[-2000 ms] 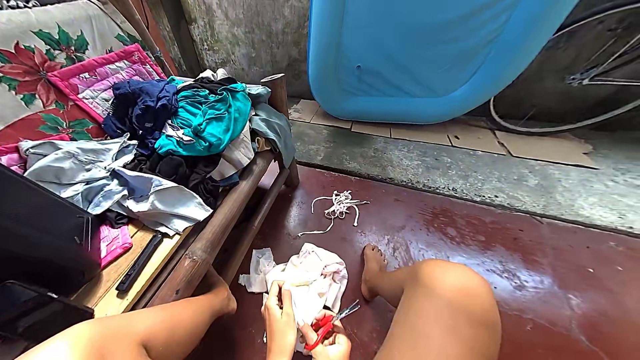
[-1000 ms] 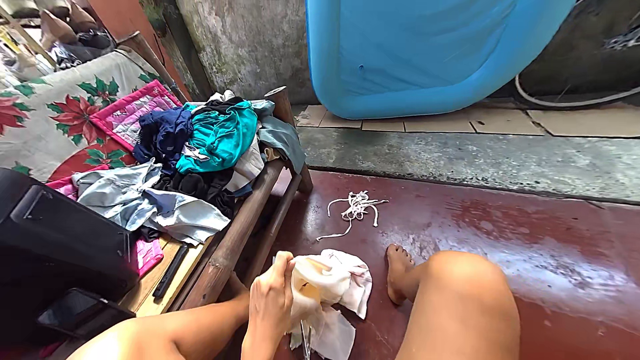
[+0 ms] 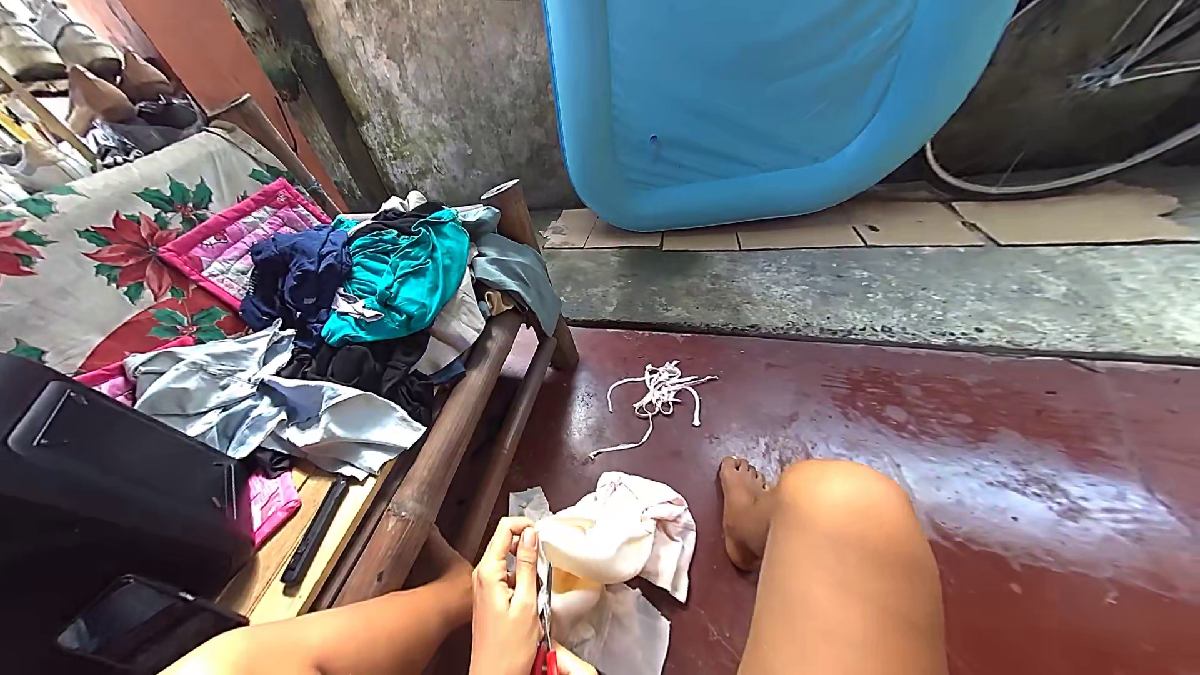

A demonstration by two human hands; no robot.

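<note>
My left hand (image 3: 506, 591) pinches the edge of a white and pale pink cloth (image 3: 614, 534) between thumb and fingers. Below it my right hand (image 3: 570, 662), mostly cut off by the bottom edge of the view, holds red-handled scissors (image 3: 546, 619). Their metal blades point up and lie against the cloth beside my left fingers; part of the blades is hidden. Pieces of whitish fabric (image 3: 623, 628) hang or lie under the cloth. On the red floor beyond it lies a loose tangle of white cord (image 3: 661, 389).
A bamboo bench (image 3: 441, 459) at left bears piled clothes (image 3: 403, 272), a black case (image 3: 103, 487), a phone (image 3: 141, 623) and a black stick-like object (image 3: 316, 532). A blue inflatable pool (image 3: 750, 103) leans by the wall, near a bicycle wheel (image 3: 1059, 178). My bent knee (image 3: 844, 506) is at right.
Two seconds ago the scissors were apart from the cloth with open blades; now the blades are against it. The cloth, lying bunched then, is now lifted at its edge by my left hand.
</note>
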